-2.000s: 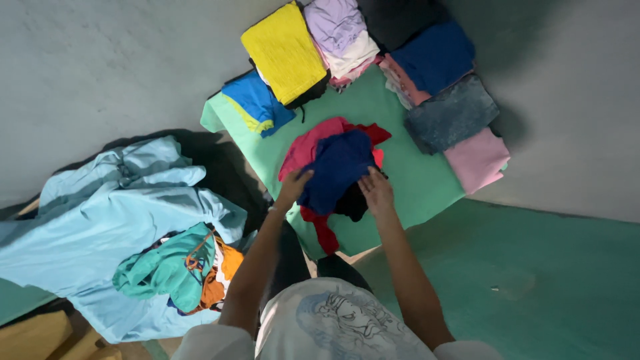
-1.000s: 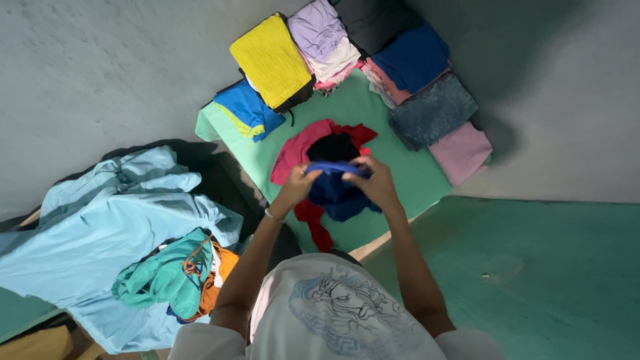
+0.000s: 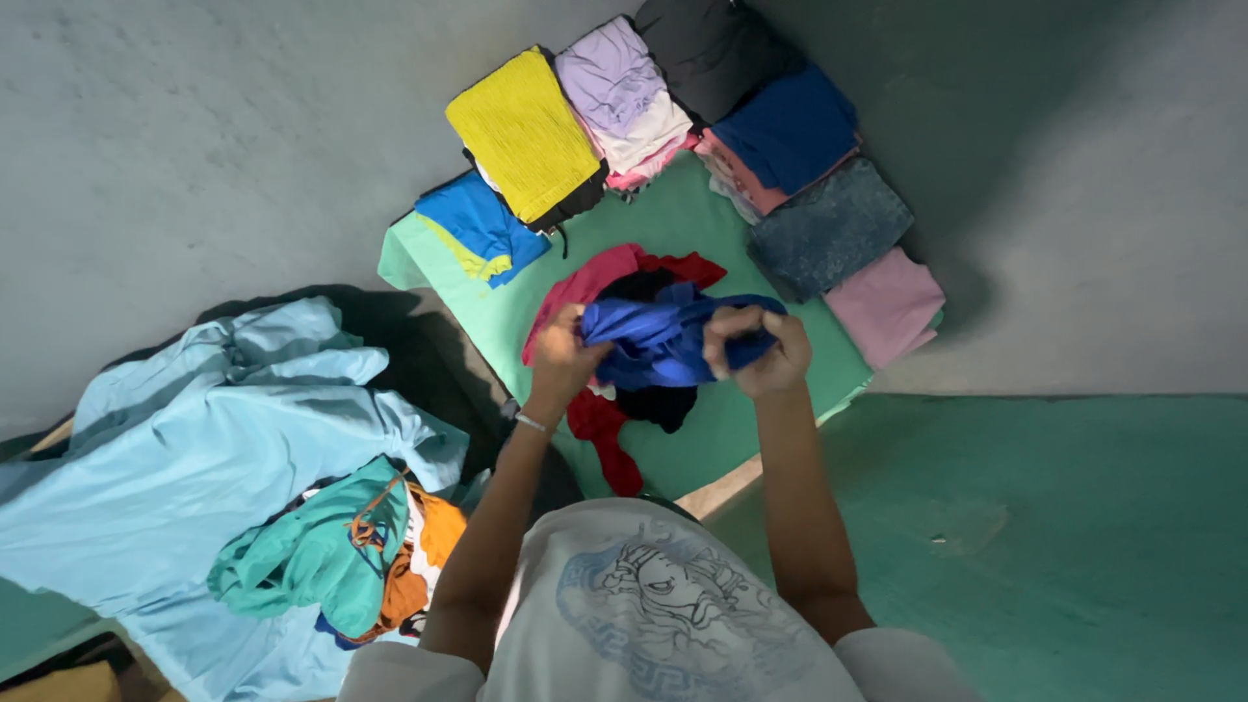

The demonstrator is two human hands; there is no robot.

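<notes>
A blue garment (image 3: 653,336) is stretched between my two hands, bunched and partly twisted. My left hand (image 3: 567,356) grips its left end; my right hand (image 3: 760,351) holds its right end with curled fingers. Beneath it lies a loose heap: a pink-red garment (image 3: 590,278), a dark red one (image 3: 609,448) and a black one (image 3: 663,405). The heap rests on a green cloth-covered table (image 3: 721,448). Around the far side lie folded stacks, topped by a yellow garment (image 3: 526,132), a lavender one (image 3: 609,83), a navy blue one (image 3: 792,127) and a dark grey-blue one (image 3: 834,229).
Folded blue-and-yellow clothing (image 3: 478,229) sits at the table's left corner, a folded pink garment (image 3: 885,304) at its right. A black folded garment (image 3: 717,54) is at the back by the grey wall. At left, a light blue cloth (image 3: 195,468) bears a loose pile of teal clothing (image 3: 322,556).
The blue garment lay spread on the heap two seconds ago, then was gathered at its edge between both hands. Now it is held up and stretched sideways, with my hands farther apart.
</notes>
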